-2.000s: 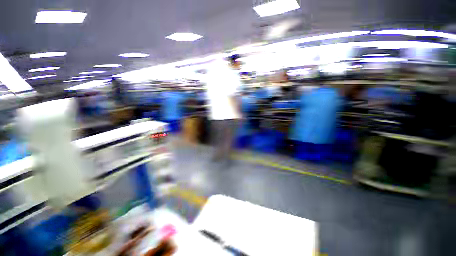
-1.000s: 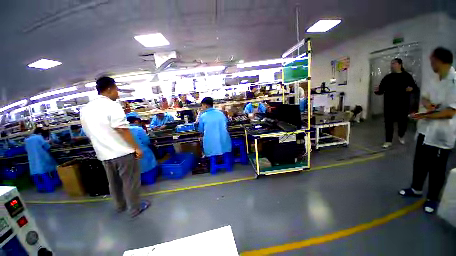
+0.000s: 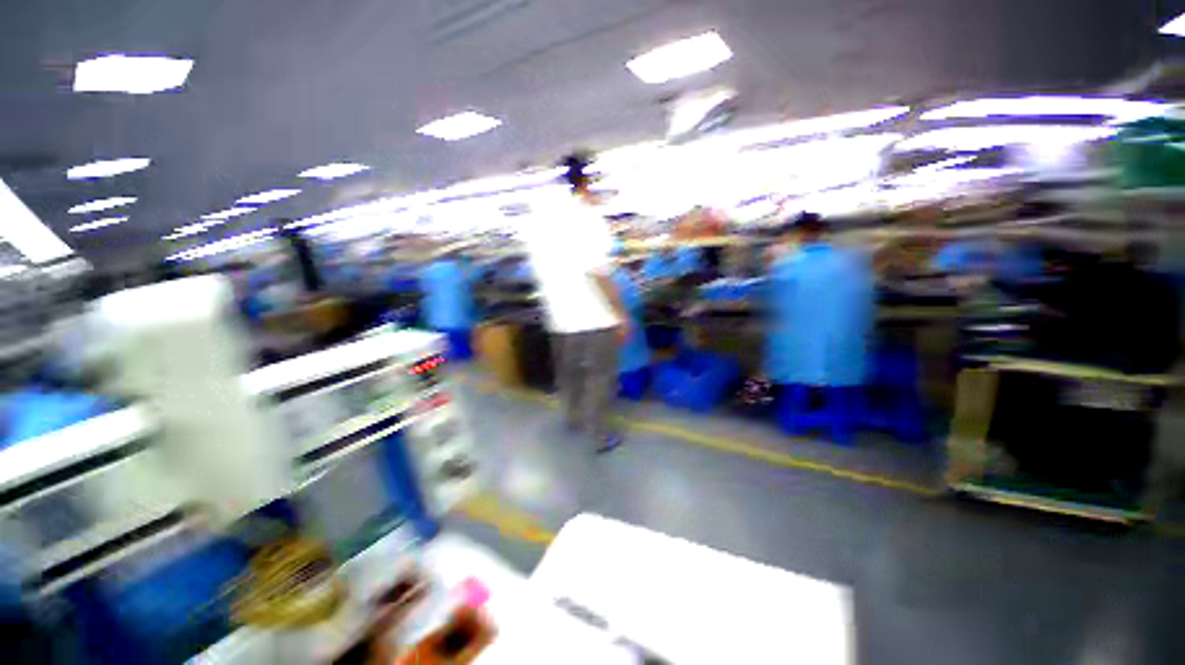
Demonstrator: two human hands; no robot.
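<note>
Neither of my hands is in the picture. The frame is motion-blurred. The white machine point(image 3: 195, 390) stands at the left, with a white crossbar and blue posts. Its brass-gold press head point(image 3: 289, 585) is low at the left. Orange-copper fixtures point(image 3: 448, 639) lie on the white machine table point(image 3: 500, 572) at the bottom edge, partly cut off. A small pink piece point(image 3: 471, 594) is beside them. The control panel point(image 3: 439, 448) with a red display is at the crossbar's right end. Whether housings sit in the fixtures cannot be told.
A white side board point(image 3: 728, 598) is right of the machine table. Beyond a yellow floor line point(image 3: 780, 457), a person in white point(image 3: 572, 273) stands and a worker in a blue smock point(image 3: 819, 312) sits on a blue stool. A framed cart point(image 3: 1066, 500) is at the right.
The view has swung left and down from the aisle and the two people at the right, who are out of the picture. The machine, press head and fixtures are back in view.
</note>
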